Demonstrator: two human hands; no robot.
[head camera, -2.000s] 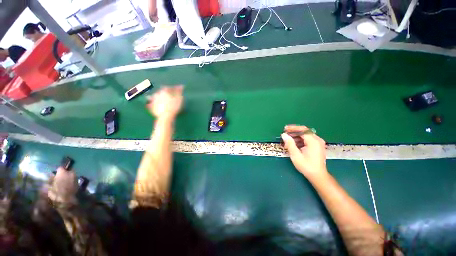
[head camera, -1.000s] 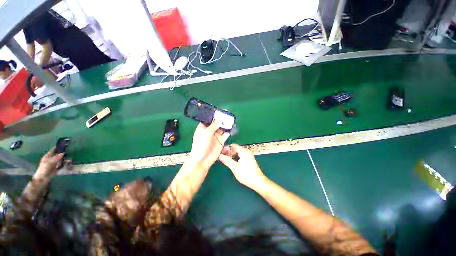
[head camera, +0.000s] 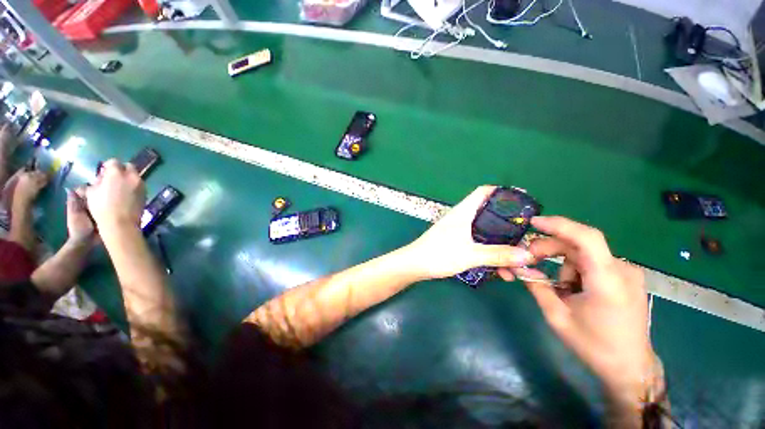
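Note:
My left hand holds a black part-assembled handset above the whitish rail, thumb across its lower part. My right hand is at the handset's right side, its fingertips at the edge. A slim pale tool, possibly tweezers, shows between my right fingers, partly hidden by them. The lower end of the handset is partly covered by my left thumb. Whether a small part is held at the fingertips cannot be told.
Handsets lie on the green belt at centre and right, the latter beside a round part. A cream unit is farther back. Another handset lies on the bench. A neighbour's hands work at left.
The view has shifted. My left hand has brought the handset nearer and to the right in view, now more upright. My right hand has come up to the handset's side.

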